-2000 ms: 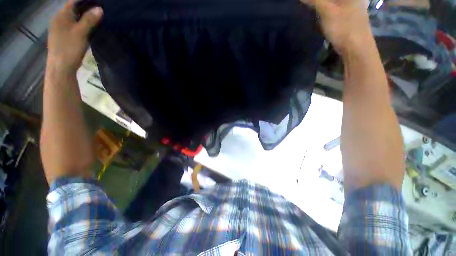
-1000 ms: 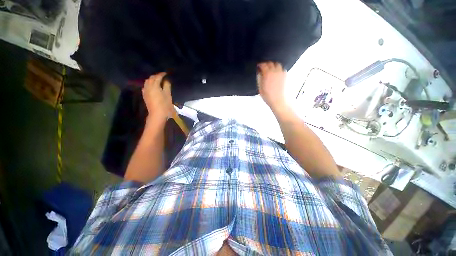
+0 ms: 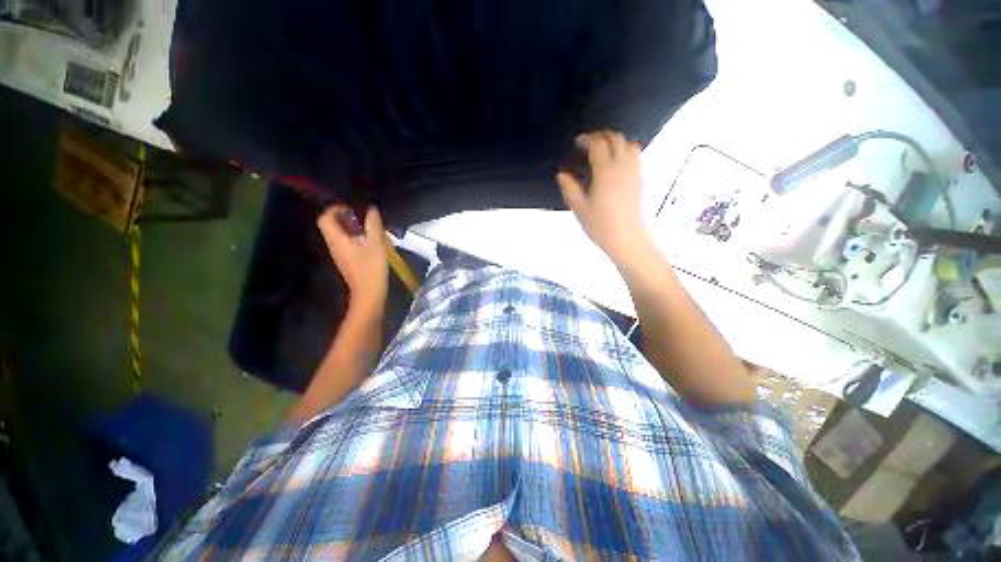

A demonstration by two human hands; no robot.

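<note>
A black garment [image 3: 439, 99] lies spread over the white table, its near edge towards my body. My left hand [image 3: 357, 244] is at its near left edge, with a bit of dark cloth pinched between thumb and fingers. My right hand [image 3: 607, 189] rests on its near right edge, thumb and fingers apart; whether cloth is held there is unclear. A yellow-tan strip [image 3: 402, 267] hangs beside my left hand near the waist.
The white table [image 3: 505, 236] runs to the right, with a sewing machine [image 3: 845, 244] on it. Scissors [image 3: 863, 384] lie at its right edge. A dark bin or cloth [image 3: 288, 291] is below left. A white cloth piece [image 3: 134, 501] lies on something blue at lower left. Cardboard boxes [image 3: 902, 456] stand lower right.
The garment has come down from being held up between both hands onto the table. Since a second ago my hands have shifted slightly, and the small white tab no longer shows.
</note>
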